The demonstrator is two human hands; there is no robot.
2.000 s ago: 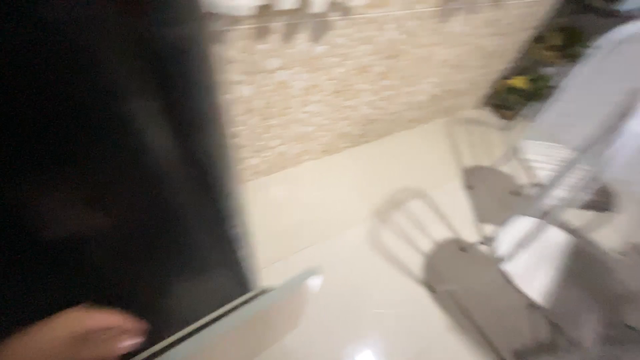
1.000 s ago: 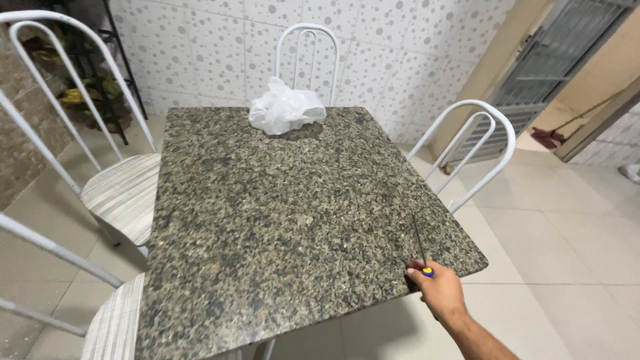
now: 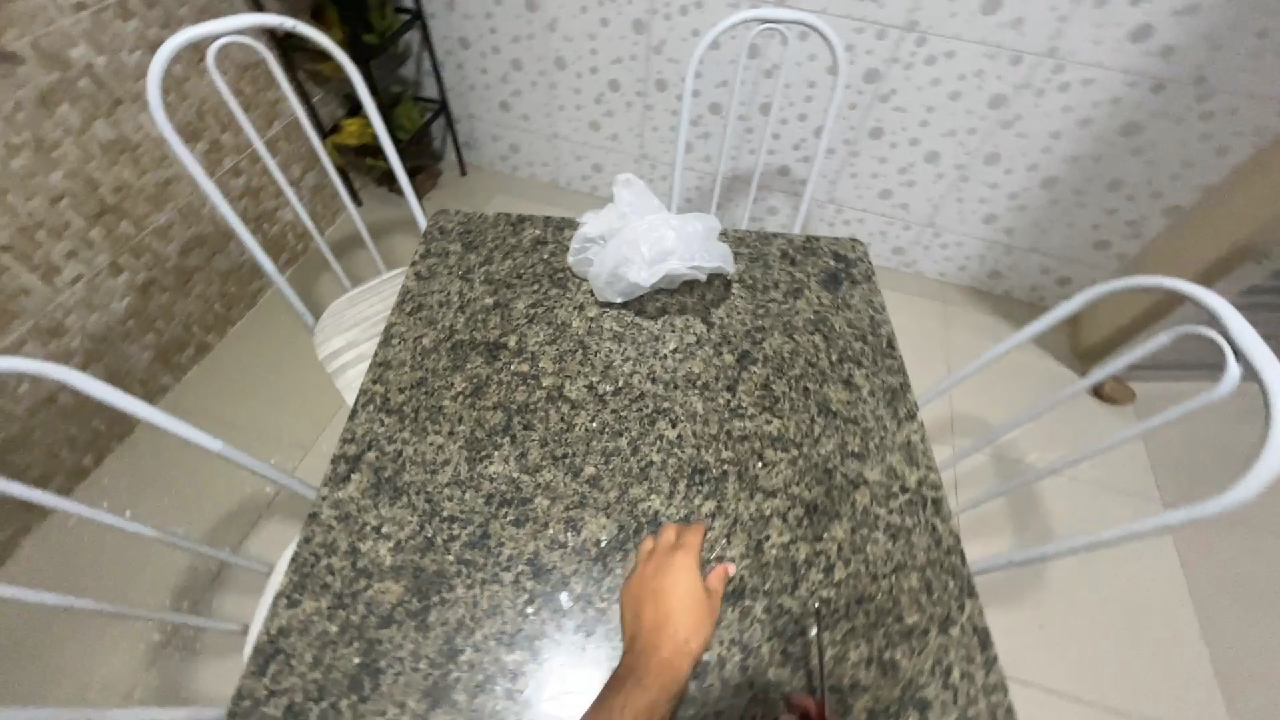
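My left hand point(image 3: 672, 598) is palm down over the near middle of the speckled granite table point(image 3: 620, 430), thumb apart from the fingers. A faint thin glint shows between thumb and forefinger; what it is cannot be told. To its right, at the bottom edge of the view, only the fingertips of my right hand point(image 3: 800, 706) show, around a screwdriver whose thin metal shaft point(image 3: 820, 655) points away from me. The handle is mostly out of view. A crumpled white plastic bag point(image 3: 650, 245) lies at the table's far edge, away from both hands.
White metal chairs stand around the table: one at the far side point(image 3: 765, 100), one at the right point(image 3: 1240, 400), one at the far left point(image 3: 270, 120) and one at the near left point(image 3: 150, 400). A plant point(image 3: 370, 130) on a dark stand is in the far left corner.
My left hand has come into view over the table. My right hand, earlier at the table's near right corner with the screwdriver, now shows only at the bottom edge. The view has shifted.
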